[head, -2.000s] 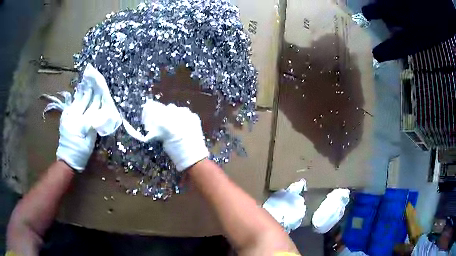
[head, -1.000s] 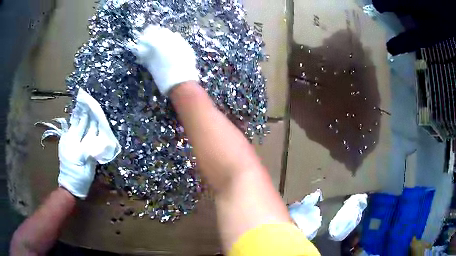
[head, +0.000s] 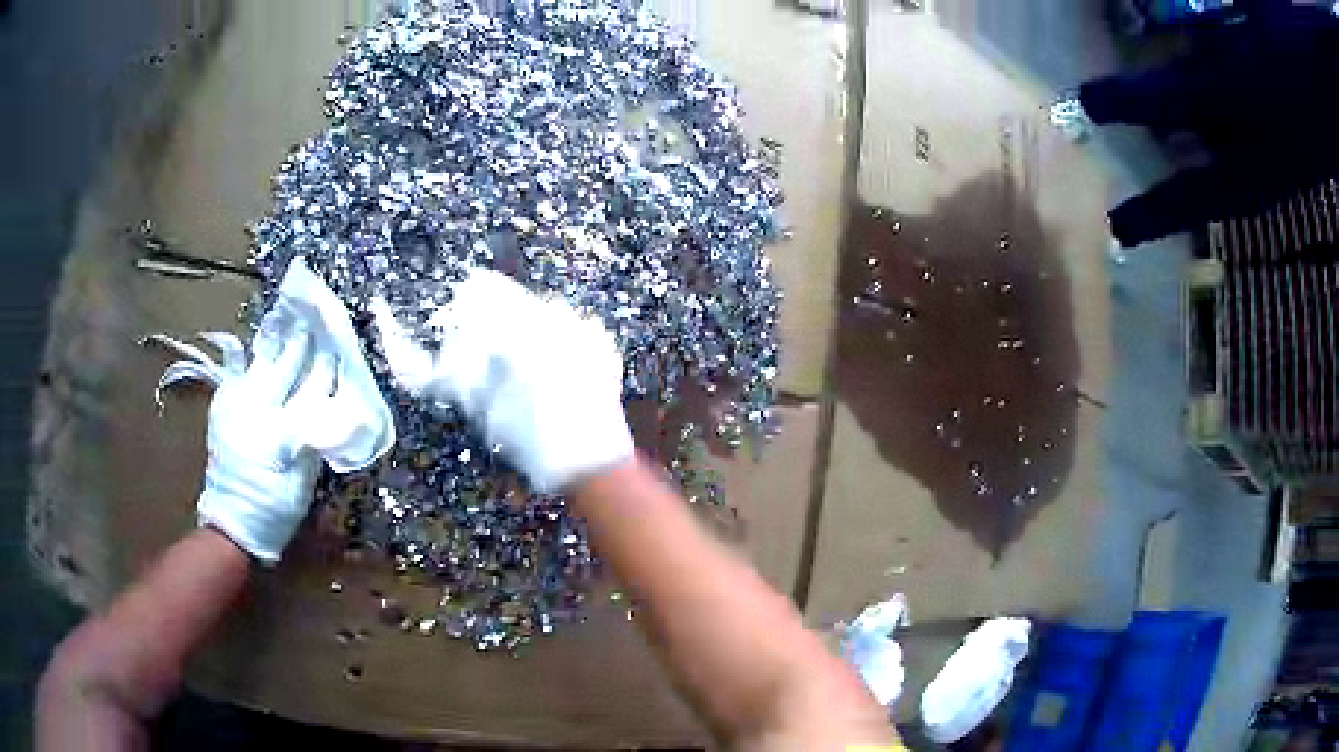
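Note:
A wide heap of small shiny metal parts (head: 588, 176) lies spread on a brown cardboard sheet (head: 397, 691). My left hand (head: 272, 441), in a white knit glove, holds a white rag (head: 345, 404) at the heap's left edge; loose strands stick out to its left. My right hand (head: 529, 375), gloved and slightly blurred, is over the middle of the heap with its fingers pointing left. Its fingertips are too blurred to tell whether they hold parts or cloth.
A dark wet patch (head: 962, 338) with scattered parts marks the cardboard at right. Two white cloths (head: 974, 679) lie at the lower right edge, beside blue crates (head: 1123, 683). A person's dark sleeve (head: 1226, 118) shows at upper right, above slatted brown-red stacks (head: 1292, 338).
My right hand went up to the upper part of the heap, then came back down towards my left hand. Parts now cover the bare patch in the middle. My left hand still holds the rag.

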